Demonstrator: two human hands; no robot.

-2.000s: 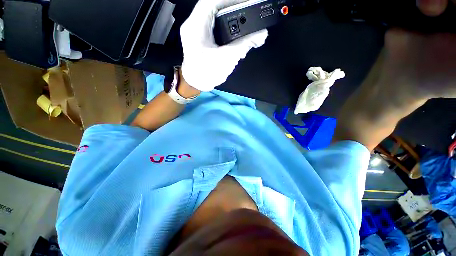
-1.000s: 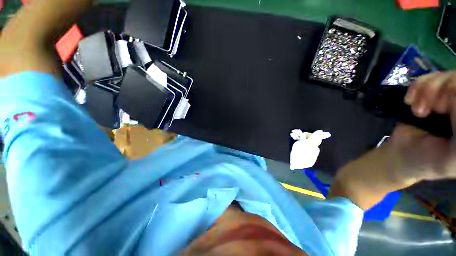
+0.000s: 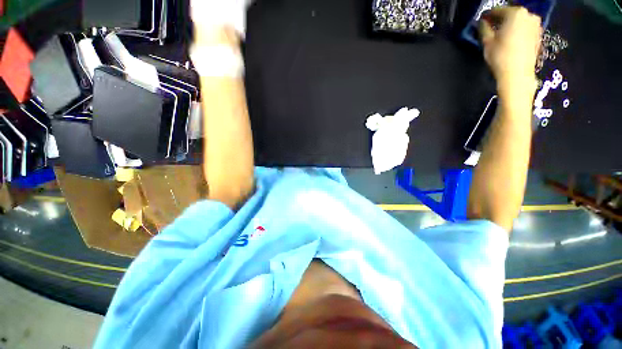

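Observation:
My left hand (image 3: 219, 17), in a white glove, is blurred at the top edge and partly cut off; its fingers and anything in them are hidden. My bare right hand (image 3: 510, 42) is over the blue parts bin (image 3: 470, 31), fingers bent down at its rim; I cannot tell whether they pinch anything. The dark nut tray (image 3: 442, 26), full of shiny metal pieces, is left of the bin and cut by the top edge. Stacked black box units (image 3: 129, 109) lean on each other at the left.
A crumpled white glove (image 3: 391, 142) lies on the black bench mat (image 3: 307, 88). Loose white rings (image 3: 547, 95) lie right of my right forearm. A flat pale-edged object (image 3: 481, 124) lies beside that forearm. Red-orange pads (image 3: 15, 61) are far left. An open cardboard box (image 3: 92, 211) is below the units.
The view has shifted. My left arm has swung from the far left to beside the stacked units. My right hand has moved onto the blue bin, and the black driver no longer shows in it.

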